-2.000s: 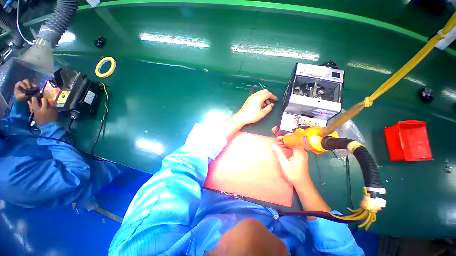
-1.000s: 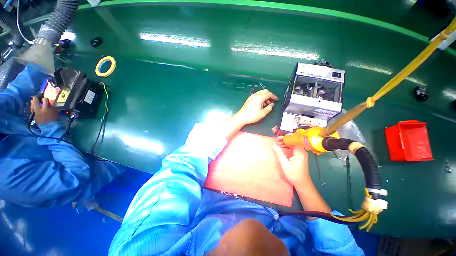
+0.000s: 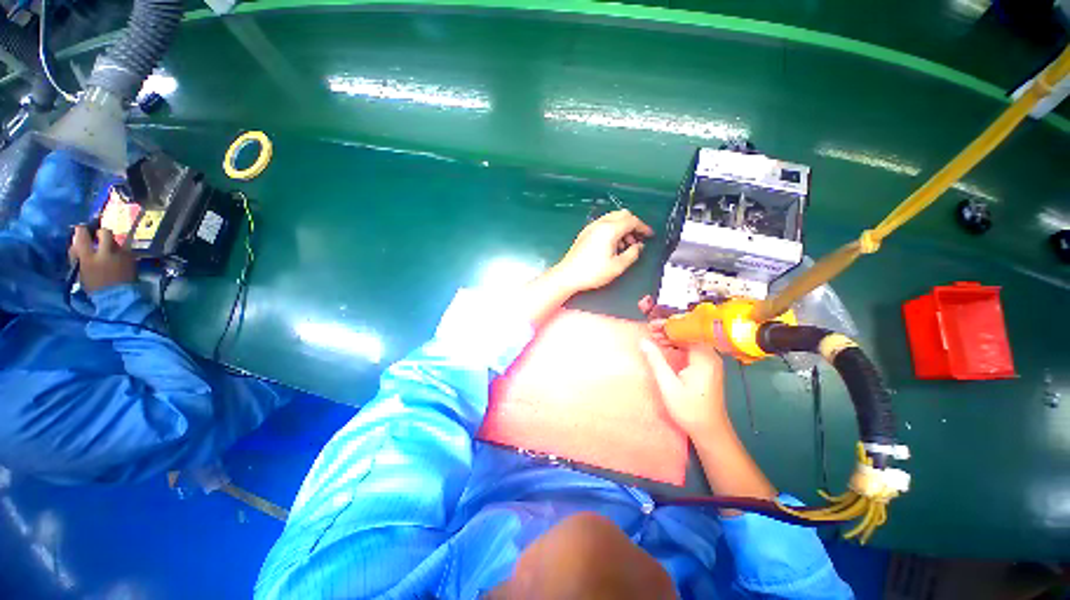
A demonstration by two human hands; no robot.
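Note:
My right hand (image 3: 692,381) is closed around the orange electric screwdriver (image 3: 716,327), which points left over the front of the white-grey screw feeder (image 3: 739,217). Its tip is hard to make out. My left hand (image 3: 604,250) rests on the green bench, left of the feeder, with fingers loosely curled and no object visible in it. The salmon-red mat (image 3: 593,399) lies flat in front of me, below both hands.
A red bin (image 3: 957,332) stands right of a clear plastic bag (image 3: 821,307). A yellow cord (image 3: 939,170) and black cable (image 3: 866,399) hang by the driver. Small round black parts (image 3: 974,215) lie at the back. At left are a tape roll (image 3: 248,155), a person's arm and a black device (image 3: 194,229).
My hands and the screwdriver have not visibly moved. The small round black parts at the back have shifted left. The other person's one hand has left the device front, and that arm now reaches up beside it.

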